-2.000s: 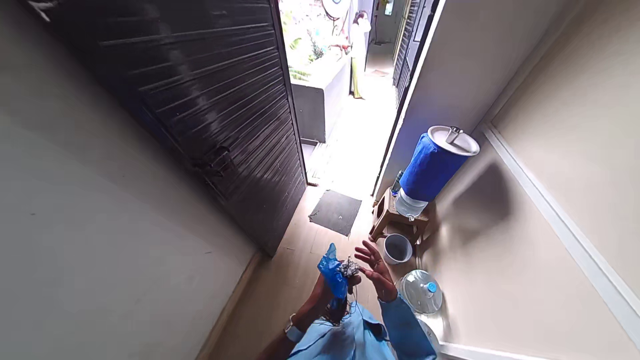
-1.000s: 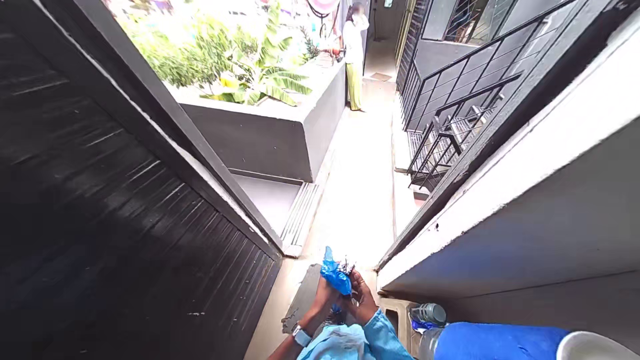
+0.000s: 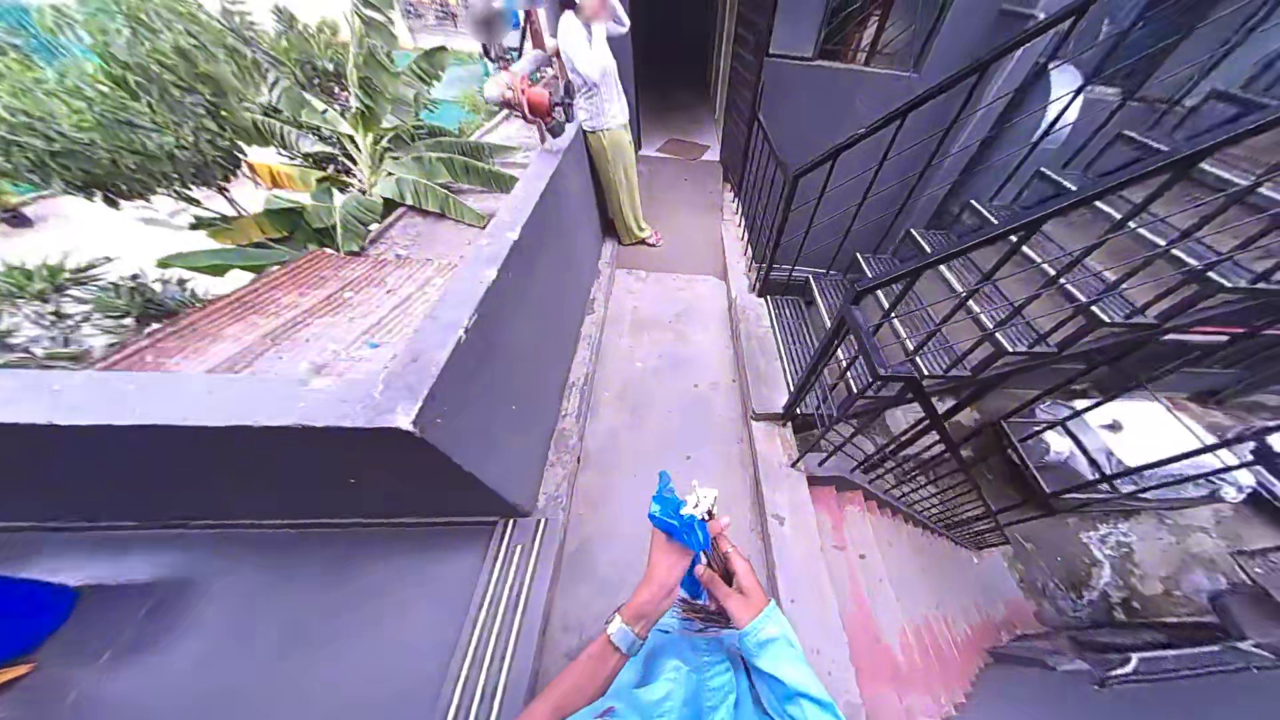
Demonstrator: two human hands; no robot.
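Note:
At the bottom middle of the head view, my left hand (image 3: pixel 668 565), with a watch on the wrist, grips a crumpled blue plastic bag (image 3: pixel 680 517). My right hand (image 3: pixel 738 582) is close beside it, its fingers closed around a bundle of thin dark stems (image 3: pixel 716 562). Small white pieces (image 3: pixel 699 500), too small to name, show at the top of the bundle, against the bag. Part of the bag hangs down between my hands, and more dark strands lie below them near my light blue garment (image 3: pixel 700 665).
A concrete walkway (image 3: pixel 665 370) runs ahead between a low grey wall (image 3: pixel 510 330) and black metal stair railings (image 3: pixel 880 290). A person (image 3: pixel 605 110) stands at its far left side. Reddish steps (image 3: pixel 900 600) descend at the right. A doormat (image 3: pixel 683 149) lies by the far doorway.
The view has moved from indoors, past the dark door and blue water container, out onto the walkway. My right hand, spread beside the bag two seconds ago, is now closed on the stems.

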